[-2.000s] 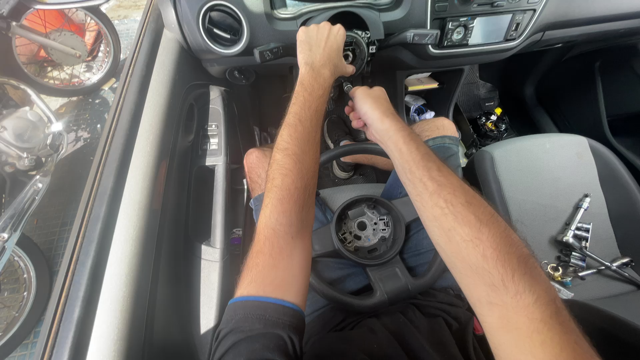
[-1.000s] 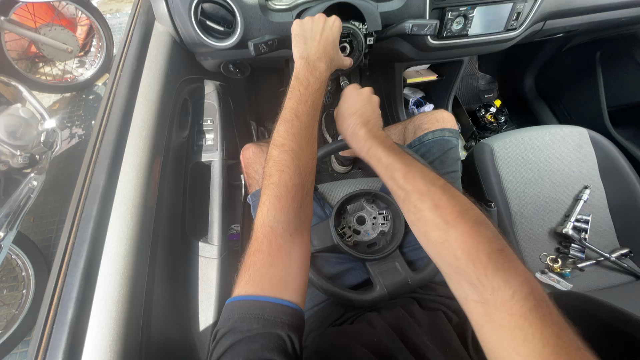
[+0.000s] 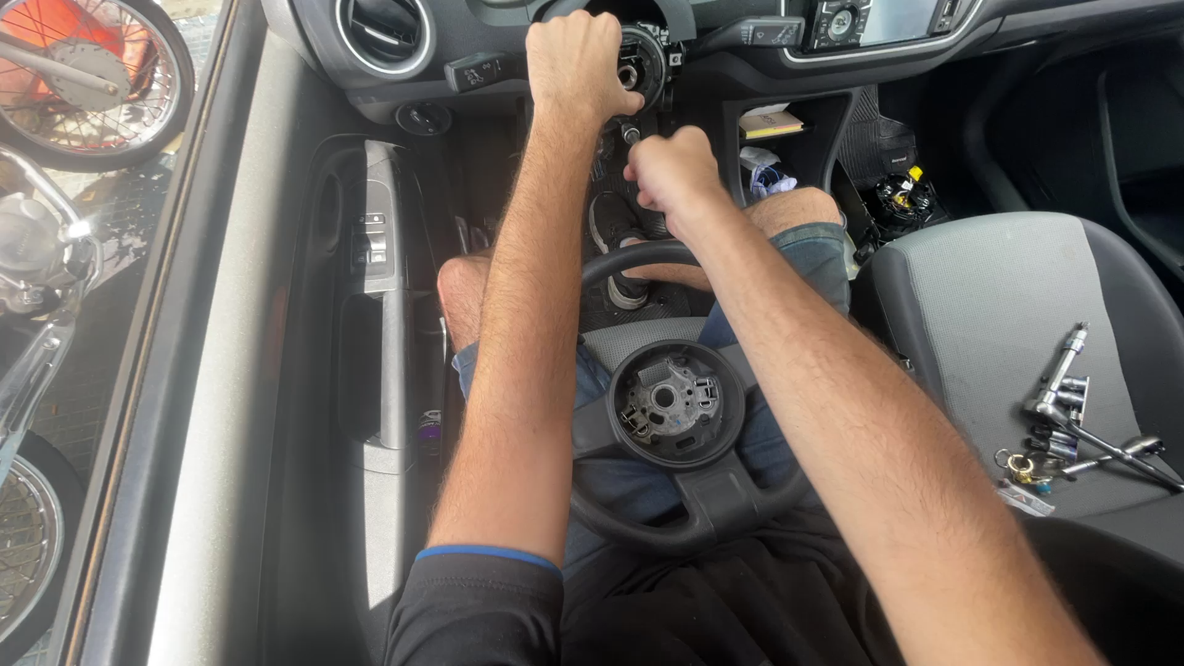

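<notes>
At the top centre my left hand (image 3: 578,69) rests over the left side of the steering column's switch assembly (image 3: 647,69); its thumb reaches the column face and its other fingertips are hidden. Just below and to the right, my right hand (image 3: 675,171) is closed in a fist around a tool's handle, mostly hidden. A metal socket end (image 3: 631,134) shows beyond that fist, under the column. The removed steering wheel (image 3: 712,504), its hub (image 3: 664,397) uncovered, lies across my lap.
A ratchet (image 3: 1110,442), sockets (image 3: 1054,439) and keys (image 3: 1020,467) lie on the passenger seat (image 3: 1008,277). Control stalks (image 3: 476,72) stick out beside the column. The door panel (image 3: 375,250) bounds the left side. Coiled wiring (image 3: 906,194) sits in the passenger footwell.
My right hand has shifted and turned on the tool below the column. My left hand stays at the column. The view has moved slightly.
</notes>
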